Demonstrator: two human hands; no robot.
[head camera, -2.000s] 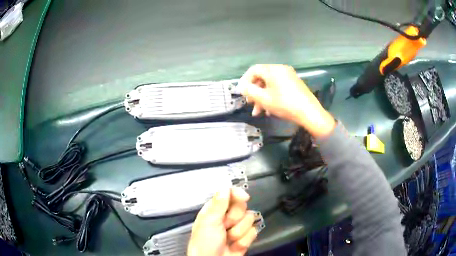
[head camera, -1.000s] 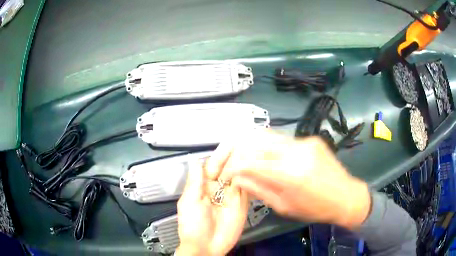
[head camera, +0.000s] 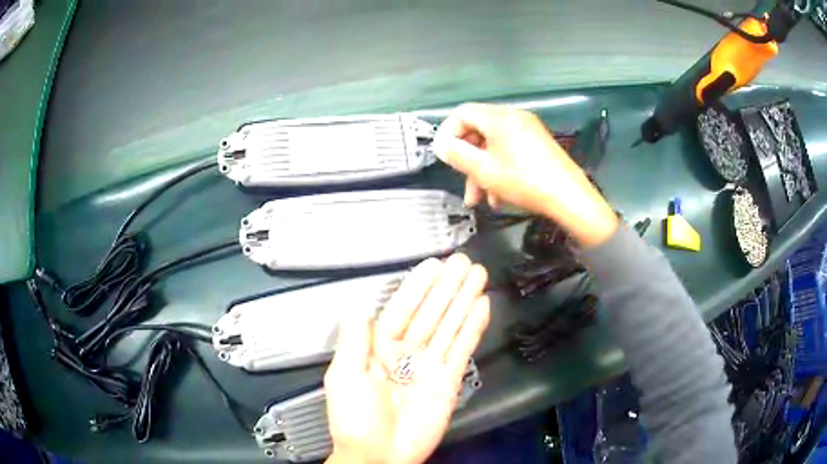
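Note:
Several grey ribbed power units lie in a stack of rows; the top unit (head camera: 317, 149) is farthest, then the second (head camera: 358, 231), the third (head camera: 290, 322) and a partly hidden bottom one (head camera: 295, 426). My left hand (head camera: 408, 362) is palm up over the third and bottom units, fingers extended, with small silver screws (head camera: 404, 367) lying in the palm. My right hand (head camera: 508, 163) is at the right end of the top unit, thumb and fingertips pinched together; whether a screw is between them is too small to tell.
Black cable bundles (head camera: 104, 272) lie left, others (head camera: 553, 326) right. An orange electric screwdriver (head camera: 730, 72) hangs upper right, above a dark-parts bowl (head camera: 723, 145), screw bowl (head camera: 749, 227) and black tray (head camera: 782, 163). A yellow tool (head camera: 682, 233) lies nearby. Blue crates (head camera: 812, 308) stand lower right.
My right hand has moved from above my left palm back to the top unit's right end. My left hand was closed two seconds ago and now lies open, showing the screws.

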